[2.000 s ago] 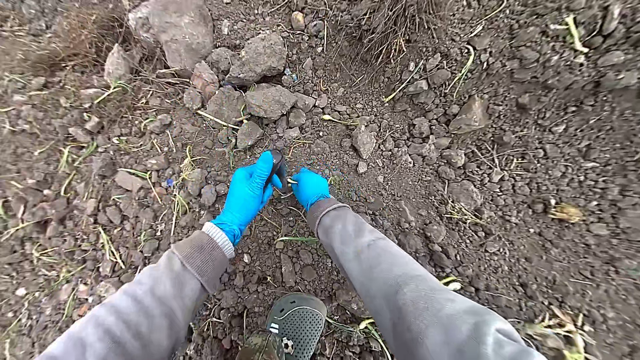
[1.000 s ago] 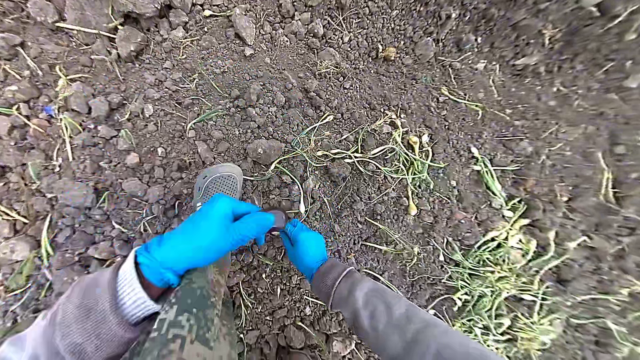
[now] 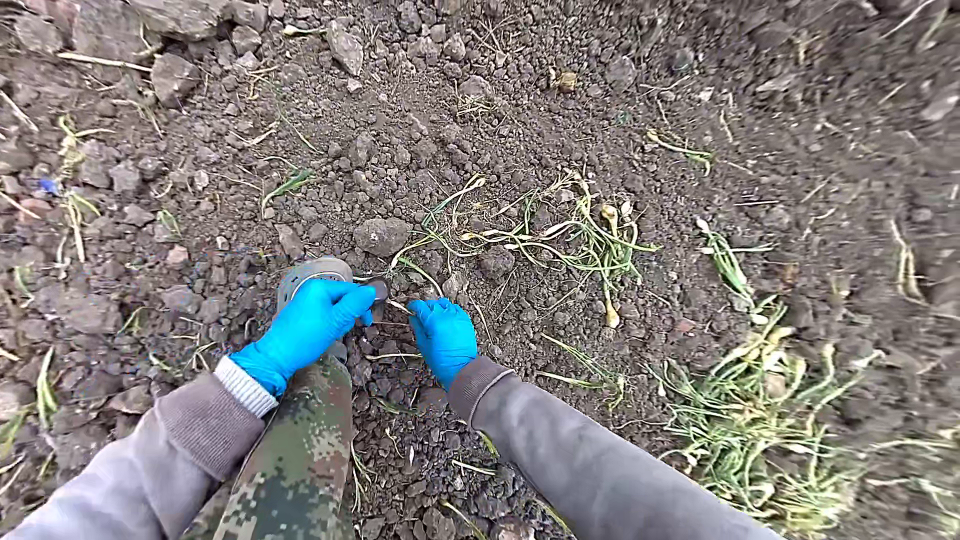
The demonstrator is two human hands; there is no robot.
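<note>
My left hand (image 3: 311, 322), in a blue glove, is closed on a small dark round-ended object (image 3: 377, 288) that I cannot identify for certain. Beside it my right hand (image 3: 446, 337), gloved too, pinches a thin pale plant stem (image 3: 399, 307) between its fingertips. Both hands are low over the soil, just right of a grey clog (image 3: 315, 270) with holes. Onion-like plants (image 3: 600, 244) with small bulbs and green leaves lie loose on the soil beyond my right hand.
A larger heap of pulled plants (image 3: 757, 435) lies at the lower right. Big clods or rocks (image 3: 176, 15) are at the upper left, and a smaller stone (image 3: 381, 236) sits ahead of the clog. My camouflage trouser leg (image 3: 296, 457) is below my left hand.
The view has shifted a lot over the ground since two seconds ago, bringing the loose plants and heap into sight. Both hands stay close together, with the dark object still in my left hand.
</note>
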